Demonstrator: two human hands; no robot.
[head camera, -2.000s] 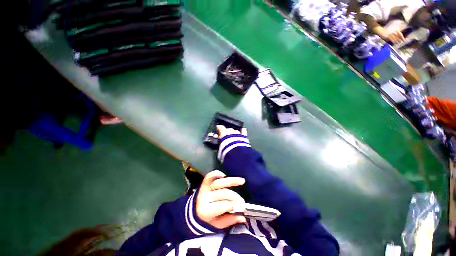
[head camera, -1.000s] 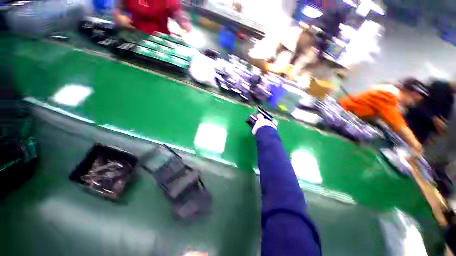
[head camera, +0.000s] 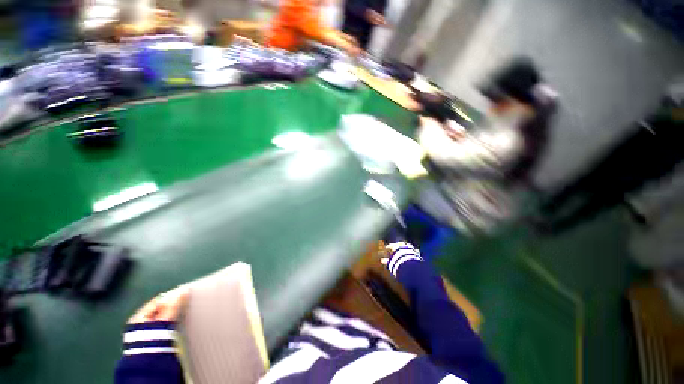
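My left hand (head camera: 159, 306) is at the lower left and holds a pale beige pad sheet (head camera: 220, 324) with fine lines, tilted upright over the bench. My right hand (head camera: 387, 253) is small and blurred at the bench's near edge, above a brown cardboard box (head camera: 365, 264). Whether it holds anything cannot be told. Several black plastic frames (head camera: 75, 268) lie overlapping on the bench at the left, blurred. One dark frame-like piece (head camera: 97, 132) lies on the bright green strip at the upper left.
A clear bag with white material (head camera: 373, 142) and a white block with a thin cable (head camera: 381, 194) lie at the bench's far right end. A person in a dark cap (head camera: 517, 112) sits beyond. Purple-white parts (head camera: 71, 75) line the far side. A dark bin edge shows lower left.
The view has swung right. My right hand has moved from the green strip to the bench's near edge; the dark piece now lies on the strip. My left hand and its sheet have come into view.
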